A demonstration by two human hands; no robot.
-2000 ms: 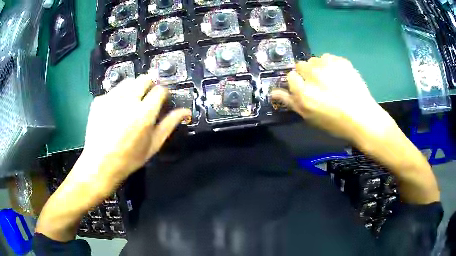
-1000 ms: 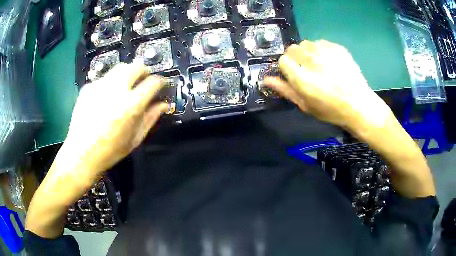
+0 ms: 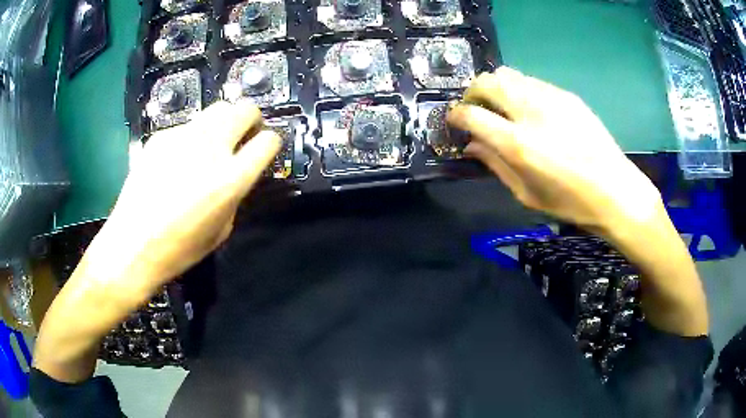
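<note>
A black blister tray (image 3: pixel 372 184) lies at the bench edge, its pockets holding squarish circuit boards with round centres. One board (image 3: pixel 366 135) sits uncovered in the front row. My left hand (image 3: pixel 200 159) is over the front-left pockets, thumb and finger close together at a partly hidden board (image 3: pixel 284 155). My right hand (image 3: pixel 523 135) is over the front-right pocket, its fingertips close together around a small dark round part (image 3: pixel 456 117) above a board. What the left fingertips hold, if anything, is hidden.
Clear plastic trays stand at the left (image 3: pixel 29 163) and right (image 3: pixel 698 122) on the green mat. A dark phone-like slab (image 3: pixel 86 34) lies upper left. Filled black trays (image 3: pixel 582 286) are below the bench, near a blue stool (image 3: pixel 495 243).
The view has shifted a little. My right fingers now pinch closer together, and the left thumb and finger have drawn nearer each other at the front-left board.
</note>
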